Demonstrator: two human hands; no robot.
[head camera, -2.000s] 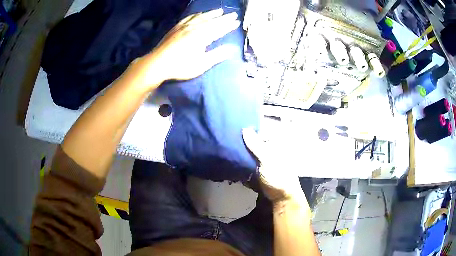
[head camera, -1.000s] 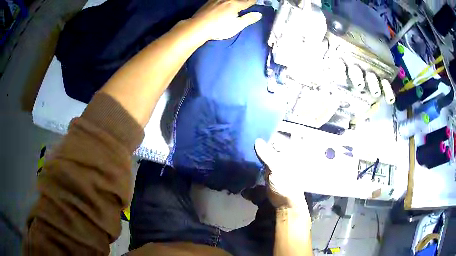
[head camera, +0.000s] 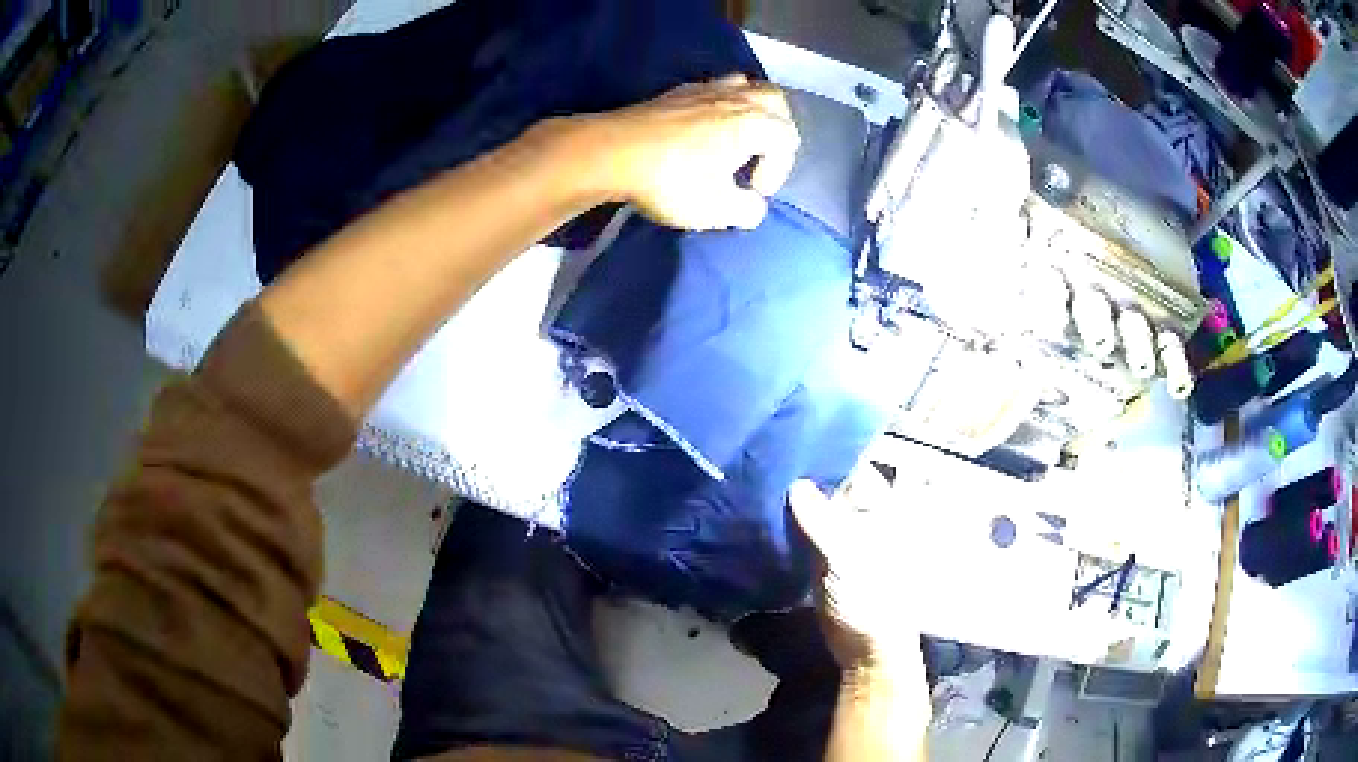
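A blue cloth panel (head camera: 745, 335) lies on the machine table left of the needle area (head camera: 882, 298), bright under the lamp. Its stitched lower edge is folded over darker cloth that hangs at the table's front edge. My left hand (head camera: 718, 157) is at the panel's top edge, fingers curled with thumb and fingertips together, pinching the cloth there. My right hand (head camera: 856, 558) rests at the panel's lower right edge, washed out by glare; its thumb lies on the cloth and its other fingers are hard to make out.
A dark navy garment (head camera: 432, 112) is heaped at the table's back left. The pale overlock machine (head camera: 968, 194) with rounded tension knobs (head camera: 1132, 343) stands centre-right. A small tray (head camera: 1120, 588) is at the table's right front. Thread cones (head camera: 1293, 529) stand at the far right.
My left hand has gone from lying flat with fingers spread to curled at the panel's top edge. The cloth's lower part has folded over. The whole view has shifted.
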